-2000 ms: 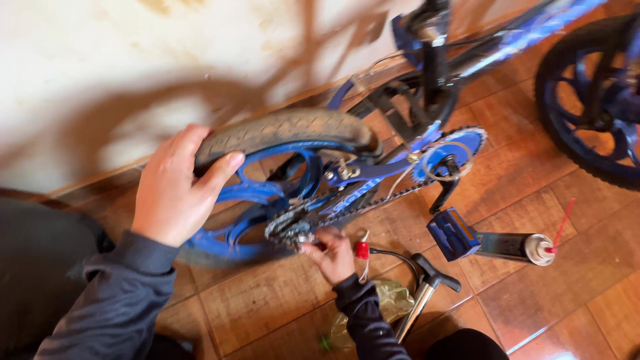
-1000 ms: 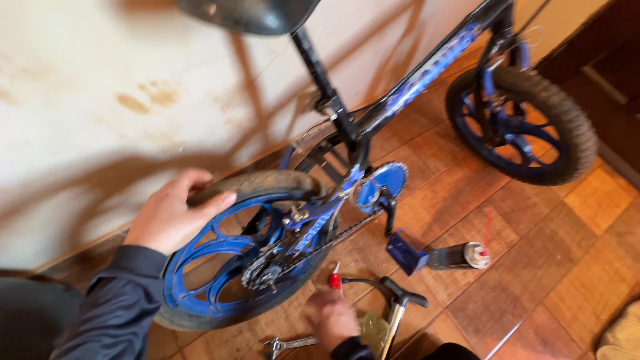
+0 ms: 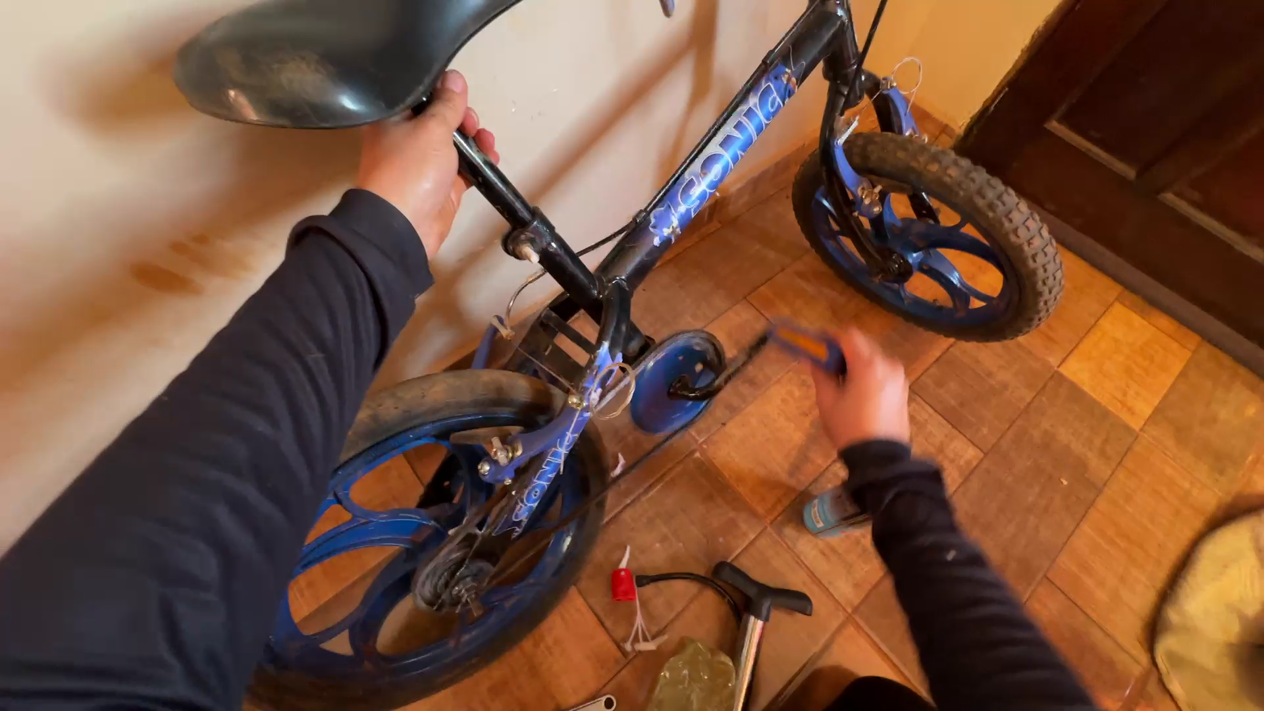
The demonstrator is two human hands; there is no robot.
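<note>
My left hand point(image 3: 420, 163) grips the black seat post point(image 3: 499, 188) just under the bicycle's black saddle point(image 3: 316, 64). My right hand point(image 3: 864, 390) holds the blue pedal point(image 3: 805, 346) at the end of the black crank arm, beside the blue chainring disc point(image 3: 676, 380). The chain point(image 3: 642, 459) runs back to the hub of the rear wheel point(image 3: 395, 533), which has blue spokes and a worn tire. Ahead, the front wheel point(image 3: 928, 237) with its knobby tire stands on the tiled floor. The blue frame tube point(image 3: 726, 158) bears lettering.
A hand pump point(image 3: 755, 602) with a red-tipped hose lies near the rear wheel, beside a crumpled clear plastic bag point(image 3: 694, 676). A can point(image 3: 834, 513) is partly hidden by my right sleeve. A wrench end point(image 3: 595, 703) shows at the bottom edge. A wall is on the left, a dark wooden door at upper right.
My left hand has gone from the rear tire to the seat post. My right hand, earlier near the rear hub and then over the floor by the pump, has taken hold of the pedal.
</note>
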